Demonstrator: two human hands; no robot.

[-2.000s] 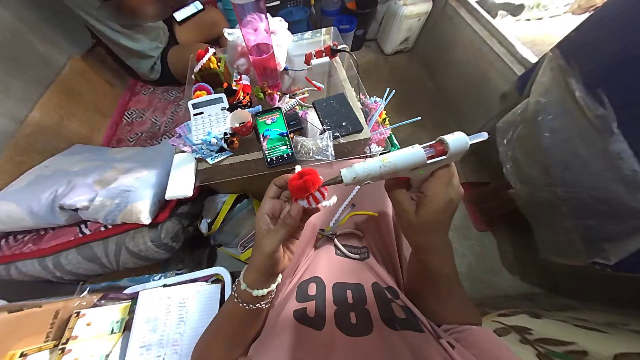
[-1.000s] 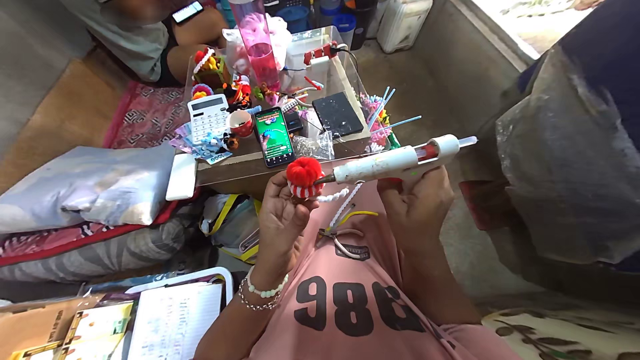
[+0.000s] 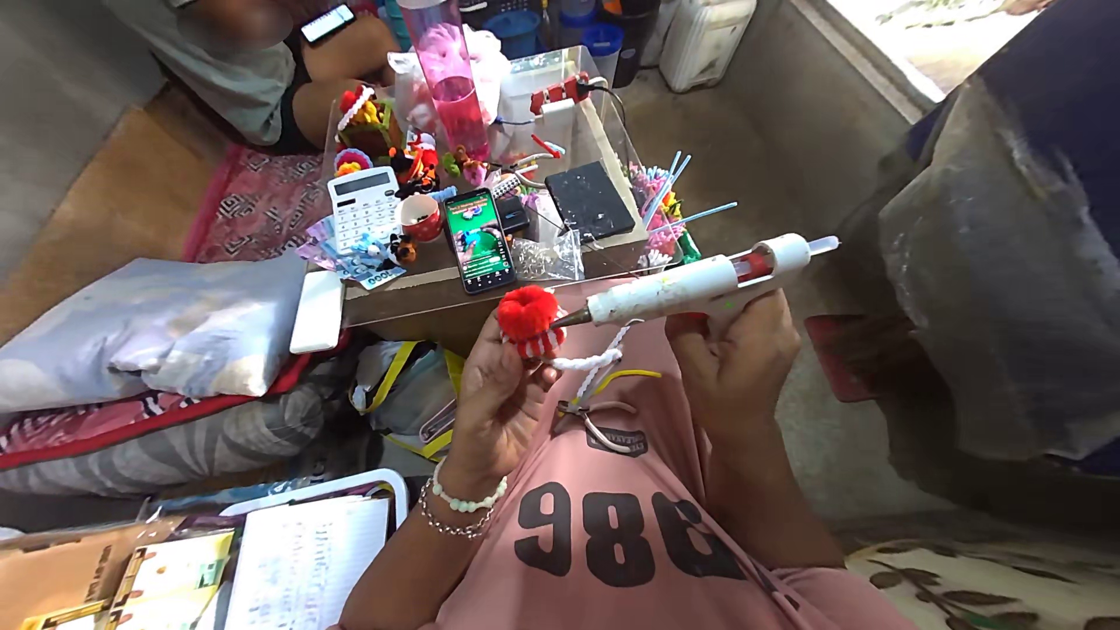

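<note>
My left hand (image 3: 503, 394) holds a small piece (image 3: 531, 324) with a fluffy red top and a red-and-white striped base. From its lower side a white braided cord (image 3: 588, 360) sticks out to the right. My right hand (image 3: 744, 363) is closed around the handle of a white hot glue gun (image 3: 669, 293), its stick protruding at the rear. The nozzle is at the right side of the red piece; whether it touches cannot be told. Below, on the pink shirt, lie pliers (image 3: 604, 429), another white braid and a yellow strip (image 3: 634, 374).
Beyond my hands stands a clear-topped table (image 3: 394, 297) with a phone (image 3: 479, 241), a calculator (image 3: 366, 210), a red cup (image 3: 421, 219), a black flat box (image 3: 591, 199) and craft pieces. A person (image 3: 254, 70) sits at the far left. A notebook (image 3: 306, 560) lies lower left.
The red piece has been turned in my left hand since two seconds ago, and its braid now points right. The glue gun stays close beside it.
</note>
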